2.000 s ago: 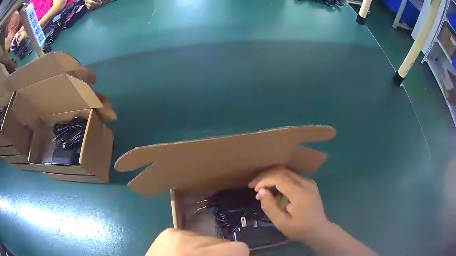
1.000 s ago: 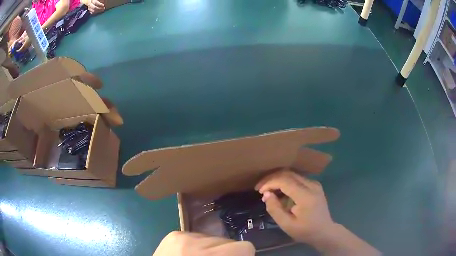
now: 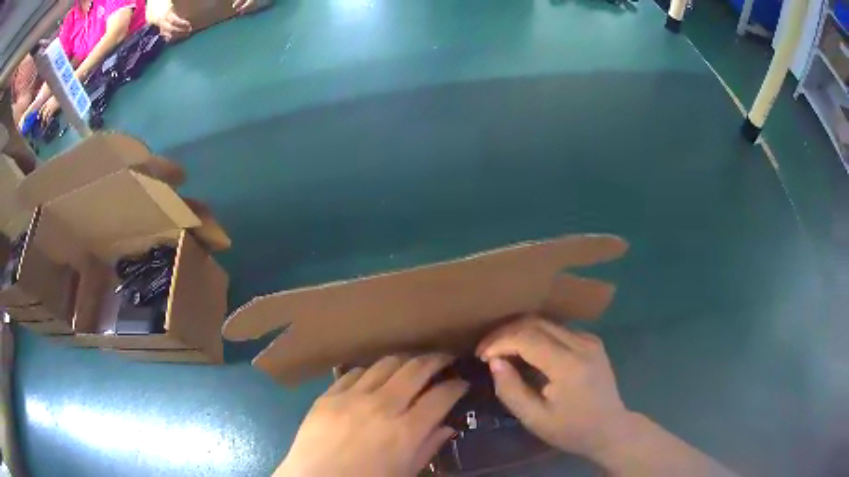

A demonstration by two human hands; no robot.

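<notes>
An open brown mailer box stands at the bottom centre, its long lid panel with rounded ears raised behind the tray. Black cables and dark items lie inside, with a small silver plug end showing. My left hand is spread palm down over the left part of the tray, fingers on or just above the black cables; its fingertips are partly hidden. My right hand is over the right part, thumb and forefinger close together at the cables. Whether it pinches a cable cannot be made out.
Open brown boxes stand grouped at left, with a black adapter and cord inside. A person in a pink top handles black items at the upper left; a brown box is beside them. Pale posts and shelving stand at right.
My left hand has risen from the front edge and reached over the tray, opening its fingers over the cables. My right hand is nearly unmoved. A brown box shows more at the upper left.
</notes>
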